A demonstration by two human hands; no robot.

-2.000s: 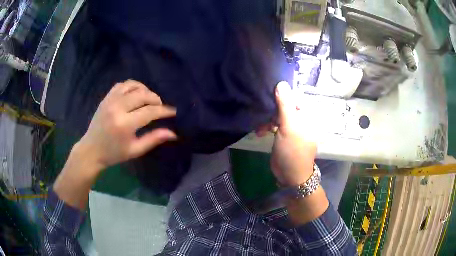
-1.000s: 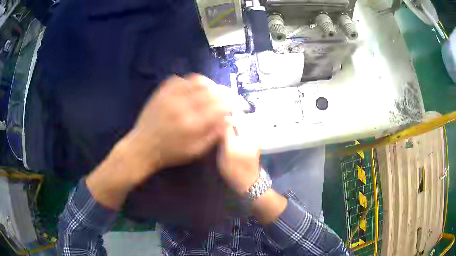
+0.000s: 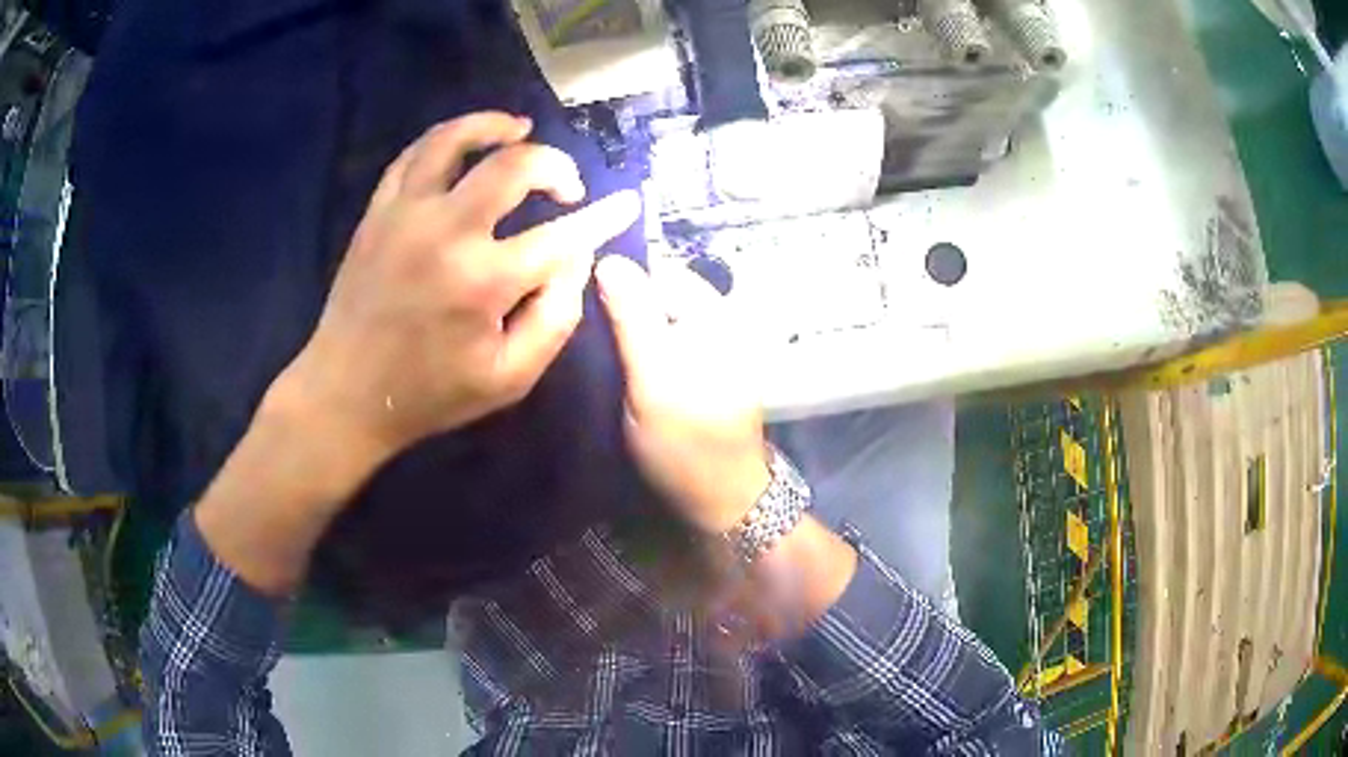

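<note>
A dark navy garment (image 3: pixel 252 192) fills the left side and drapes towards the lap. Its bluer fabric edge (image 3: pixel 603 175) lies at the needle area of the off-white sewing machine (image 3: pixel 606 52). My left hand (image 3: pixel 458 274) is on top of the cloth, fingers bent and spread, index fingertip on the edge just below the needle area. My right hand (image 3: pixel 688 392) is at the cloth's right edge, its fingertip close to my left fingertips; its other fingers are hidden under the cloth. The needle area is blurred by glare.
The pale front cover (image 3: pixel 813 160) is right of the needle area, with ribbed tension knobs (image 3: pixel 958 30) above. The white machine bed (image 3: pixel 1035 281) extends right. A dark strip (image 3: pixel 722 59) hangs beside the head. A yellow bar (image 3: pixel 1227 355) and pale slatted panel (image 3: pixel 1234 547) are at right.
My left hand has moved up and left from over my right hand and its fingers have spread on the cloth. The hands were far apart earlier. The machine appears further left in view.
</note>
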